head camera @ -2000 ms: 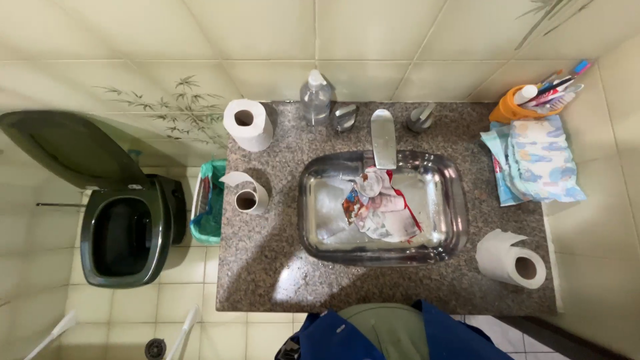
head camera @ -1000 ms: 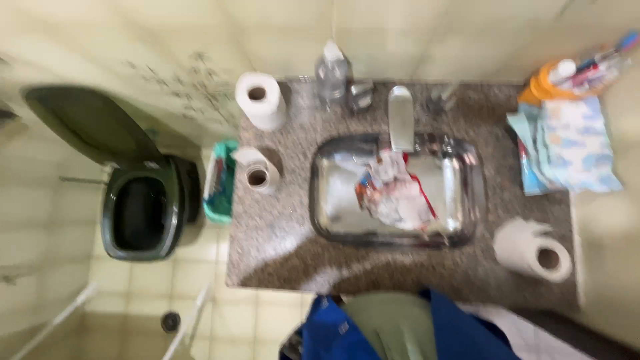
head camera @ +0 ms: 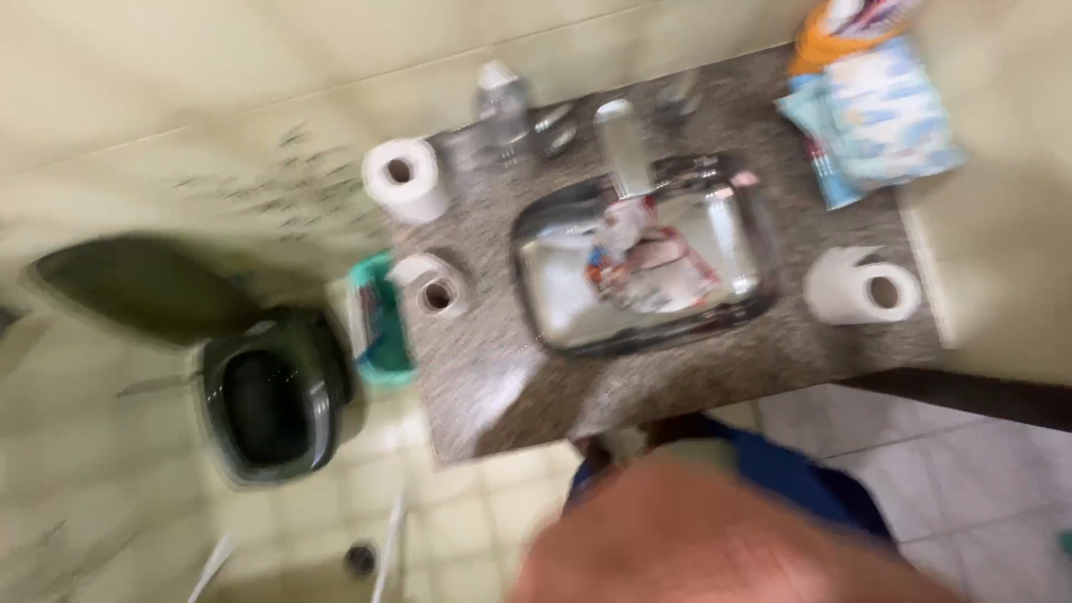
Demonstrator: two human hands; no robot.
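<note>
One blurred hand (head camera: pixel 712 536) fills the bottom centre, close to the camera; whether it is my left or my right cannot be told, and its fingers are not made out. Beyond it lies the front edge of the stone counter (head camera: pixel 536 410). A rectangular sink basin (head camera: pixel 561 293) is set in the counter and holds a crumpled heap of whitish wrappers or paper (head camera: pixel 662 268) with red and blue parts. Over its back edge reaches a metal faucet (head camera: pixel 624 146). Toilet paper rolls stand at the left (head camera: pixel 406 180), nearer the left edge (head camera: pixel 435 289) and at the right (head camera: pixel 863 286).
A clear pump bottle (head camera: pixel 502 109) is by the wall. An orange holder (head camera: pixel 816 42) and a pack of diapers or wipes (head camera: pixel 888 113) are at the back right. A green-lined bin (head camera: pixel 385 335) and a dark green toilet (head camera: pixel 268 410) with its lid raised are at the left.
A hand has come into view at the bottom, close to the camera. The view has tilted and moved nearer. The heap stays in the sink.
</note>
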